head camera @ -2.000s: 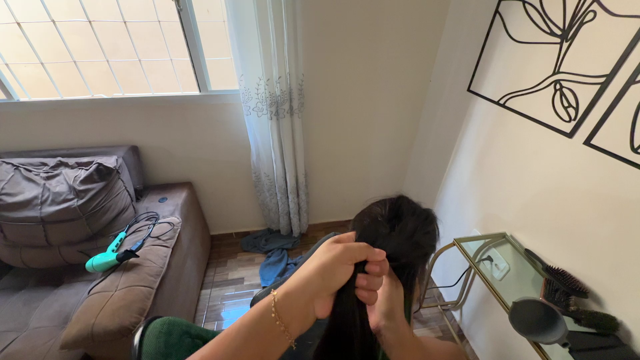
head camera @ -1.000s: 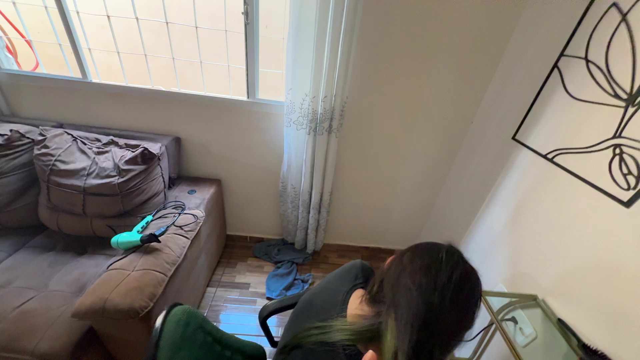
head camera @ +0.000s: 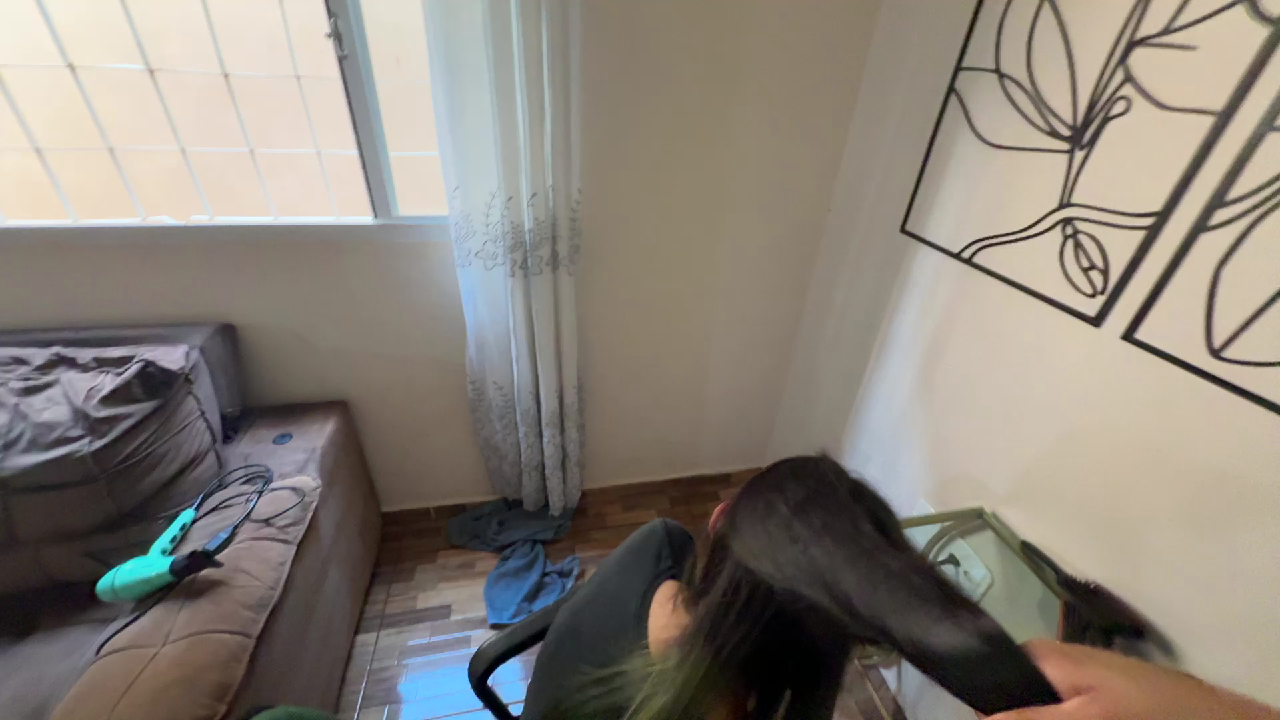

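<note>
At the lower right, my right hand (head camera: 1110, 685) grips a long section of dark hair (head camera: 900, 600) and holds it out to the right, away from the head of a seated person (head camera: 600, 610). The rest of the hair hangs loose over the person's back, with green ends at the bottom of the view. The person wears a dark top and sits in a chair with a black armrest (head camera: 510, 645). My left hand is out of view.
A turquoise hair dryer (head camera: 140, 577) with its cord lies on the brown sofa (head camera: 190, 640) at left. Blue cloths (head camera: 525, 580) lie on the floor below the curtain (head camera: 530, 300). Right of the person stands a glass-topped table (head camera: 1010, 570) with a dark hairbrush (head camera: 1100, 615), partly blurred.
Two seconds ago both hands held the hair gathered behind the head; one second ago it hung down. Now a section is drawn out to the right in my right hand.
</note>
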